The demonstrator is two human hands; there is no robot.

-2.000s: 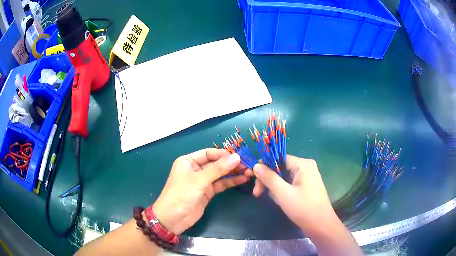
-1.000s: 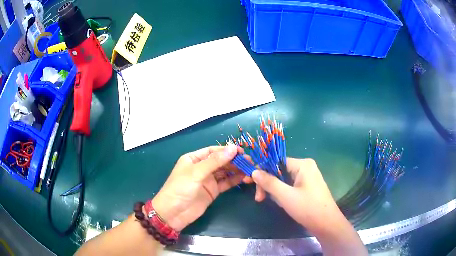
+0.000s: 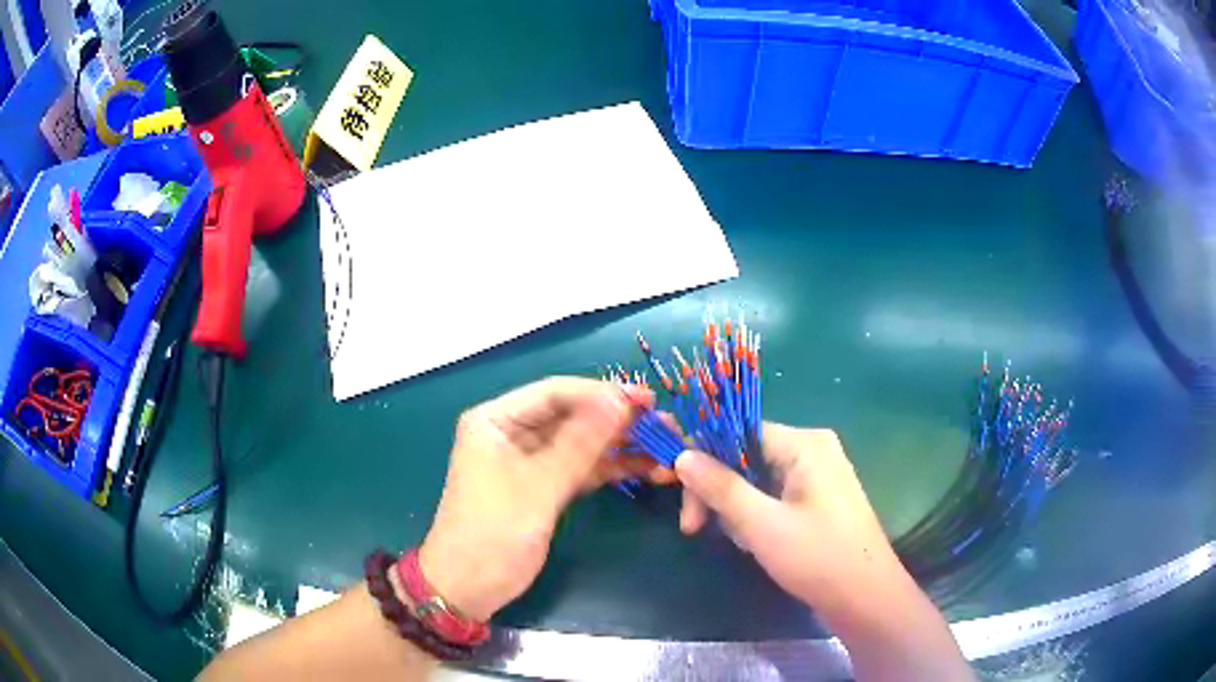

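Note:
A fanned bunch of thin blue wire leads with orange-red bands and pale tips stands up between my hands, above the green mat. My right hand grips the bunch around its lower part, thumb across the front. My left hand is at the left side of the bunch, its thumb and fingertips closed on a few parted leads; the fingertips are slightly blurred. The lower ends of the leads are hidden by my hands. A red bracelet and dark beads are on my left wrist.
A second wire bundle lies at right. A white sheet lies mid-bench. A red heat gun, yellow sign and blue parts tray stand left. A blue bin is at the top. A steel ruler runs along the near edge.
My left hand has turned, with its knuckles raised and its fingers more curled at the parted leads. The left part of the bunch has shifted slightly. My right hand keeps its grip almost unmoved.

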